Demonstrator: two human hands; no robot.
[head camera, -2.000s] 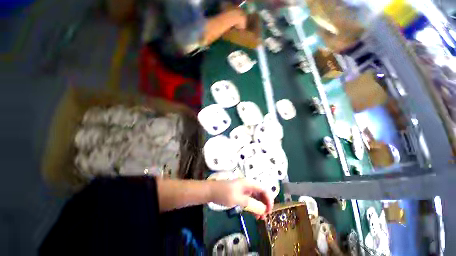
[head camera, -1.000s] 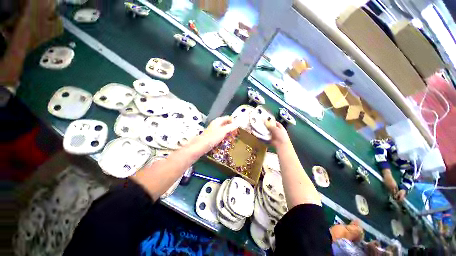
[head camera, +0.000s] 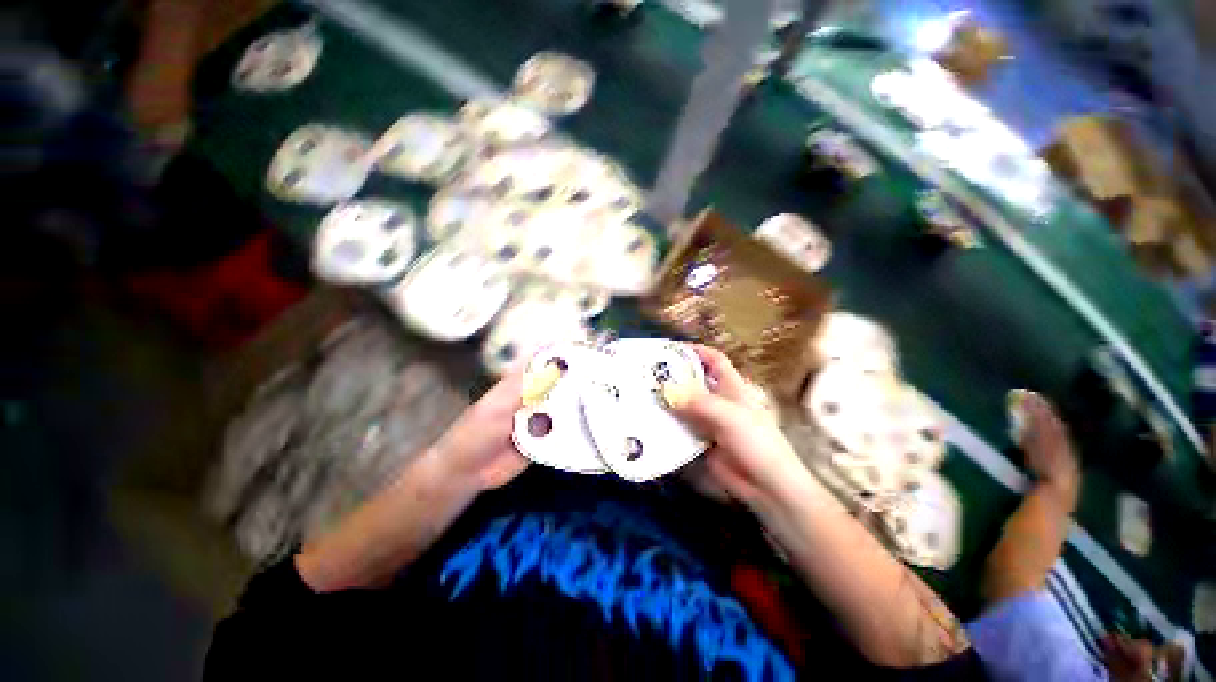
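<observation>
Two cream housing covers with dark round holes overlap in front of my body, above the bench's near edge. My left hand (head camera: 496, 429) grips the left cover (head camera: 571, 429) at its outer side, a yellowish finger cot on the thumb. My right hand (head camera: 734, 424) grips the right cover (head camera: 643, 410), its cot-covered thumb on the cover's face near a hole. The right cover lies partly over the left one. The small cardboard parts box (head camera: 780, 309), with shiny bits inside, sits just beyond my hands. Its contents are blurred.
A heap of covers (head camera: 534, 227) lies at the left on the green bench (head camera: 400, 100). More covers (head camera: 874, 420) are stacked right of the box. A grey post (head camera: 714, 107) stands behind it. A carton of covers (head camera: 334, 426) is below left. Another person's hand (head camera: 1047, 446) is at right.
Both hands have come back from beside the parts box toward my body, now holding the two overlapping covers. The view has shifted, and another person's hand now reaches in at right.
</observation>
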